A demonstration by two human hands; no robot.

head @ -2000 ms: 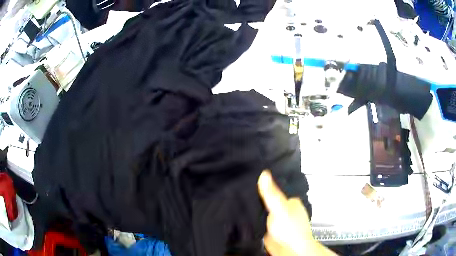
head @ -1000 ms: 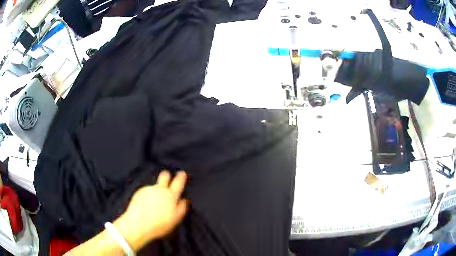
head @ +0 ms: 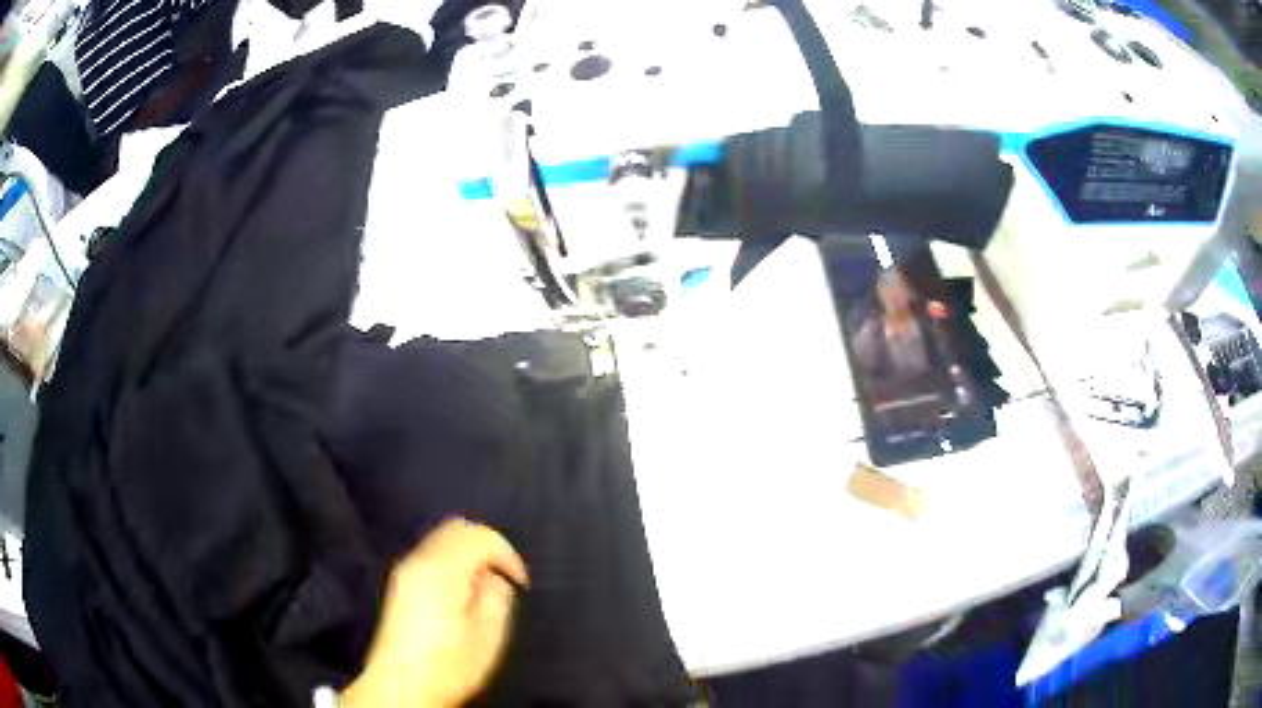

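Note:
A large black garment (head: pixel 208 332) lies over the left part of the table. Its flat panel runs up to the presser foot (head: pixel 598 332), with its straight right edge just below the foot. A small dark label-like piece (head: pixel 554 367) with a pale speck lies on the panel near the foot. My left hand (head: pixel 450 616) rests on the garment at the bottom, fingers curled; whether it pinches the fabric I cannot tell. A pale band shows at its wrist. My right hand is not in view.
The white sewing machine (head: pixel 664 83) stands behind, with a black cloth wrap (head: pixel 900 180) around its arm. A lit smartphone (head: pixel 907 360) and a small tan piece (head: pixel 886 491) lie to the right. A control panel (head: pixel 1135 173) is at the upper right. Striped fabric (head: pixel 125 69) lies upper left.
The view has turned right, so the machine and garment sit further left. My right hand, seen two seconds ago, is gone. My left hand's fingers are more curled, nearer the panel's edge.

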